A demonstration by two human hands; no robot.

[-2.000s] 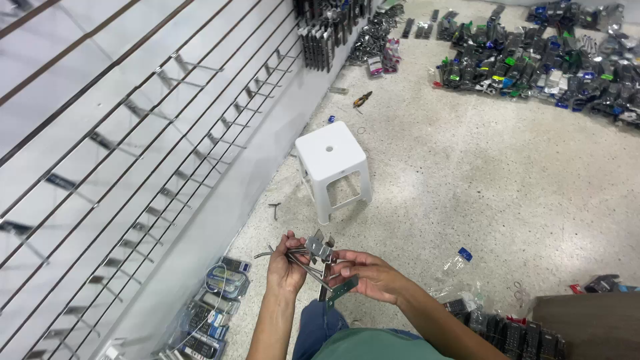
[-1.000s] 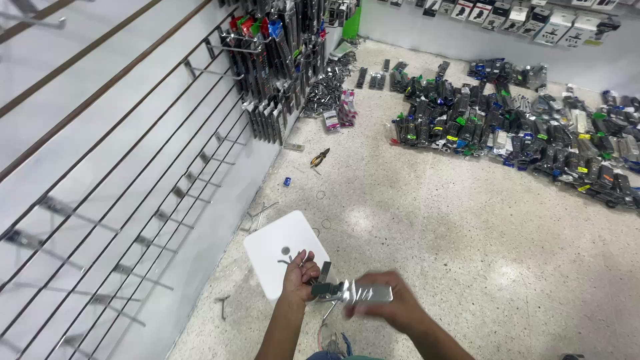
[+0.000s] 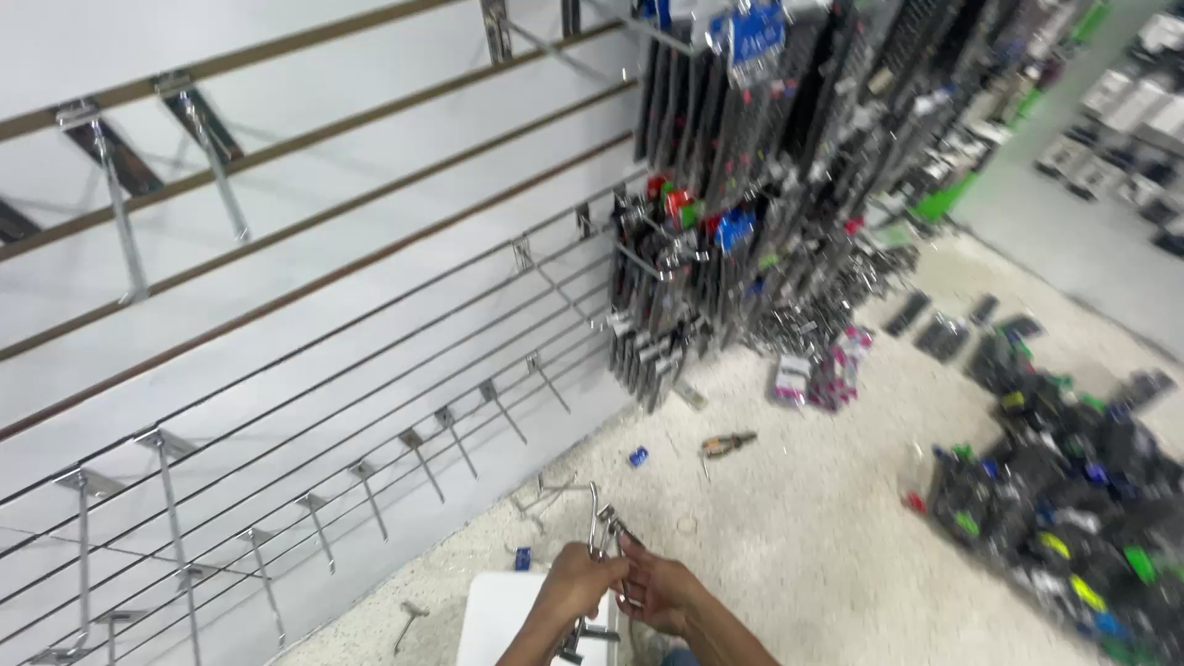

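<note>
Both hands are close together at the lower middle, over the edge of a white plastic stool point(image 3: 490, 615). My left hand point(image 3: 581, 583) is closed around several metal display hooks point(image 3: 594, 509), whose rods stick up above the fist and whose plates show below it. My right hand point(image 3: 659, 587) touches the same bunch from the right, its fingers curled on a metal hook piece point(image 3: 622, 532). How many hooks each hand has, I cannot tell.
A slatwall point(image 3: 305, 231) with metal hooks fills the left. Packaged remote controls point(image 3: 675, 250) hang further along it. Pliers point(image 3: 728, 444), loose hooks point(image 3: 407, 624) and a blue tag point(image 3: 638, 456) lie on the floor, with piled packages point(image 3: 1064, 518) at right.
The view has swung toward the wall. My right hand, which held a metal plate out to the right of my left hand one second ago, is now up against the bunch of hooks.
</note>
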